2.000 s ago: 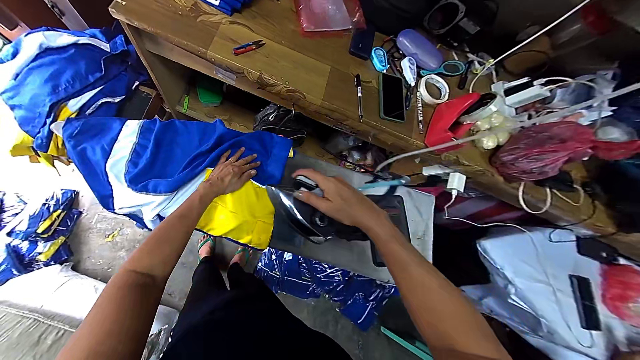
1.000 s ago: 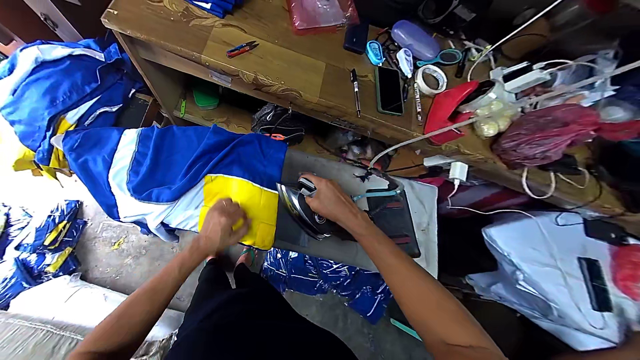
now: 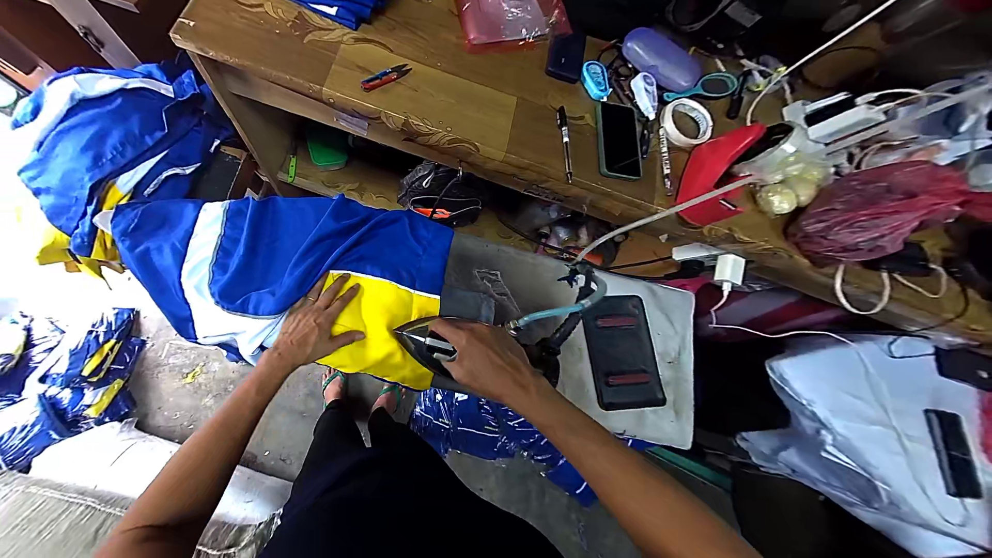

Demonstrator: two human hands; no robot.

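Observation:
A blue, white and yellow garment (image 3: pixel 310 256) lies over the near end of an ironing board (image 3: pixel 674 349). My left hand (image 3: pixel 314 322) rests on it with fingers spread, across the edge of the yellow panel. My right hand (image 3: pixel 488 360) grips the handle of a steam iron (image 3: pixel 415 349), whose pointed front lies on the yellow panel. A pale blue hose (image 3: pixel 554 310) and a dark cord run from behind the iron. The black iron rest (image 3: pixel 625 353) lies bare on the board. My right hand hides much of the iron's body.
A wooden table (image 3: pixel 434 97) runs behind the board, bearing a phone (image 3: pixel 619 141), a pen (image 3: pixel 565 143), thread snips (image 3: pixel 385 77) and a tape roll (image 3: pixel 687 122). More garments (image 3: pixel 101 155) are heaped at left. Plastic-wrapped garments (image 3: pixel 480 430) lie below the board.
The iron has moved left from the bare board onto the yellow panel. My left hand, closed on the yellow cloth a second ago, is now spread flat farther up the garment.

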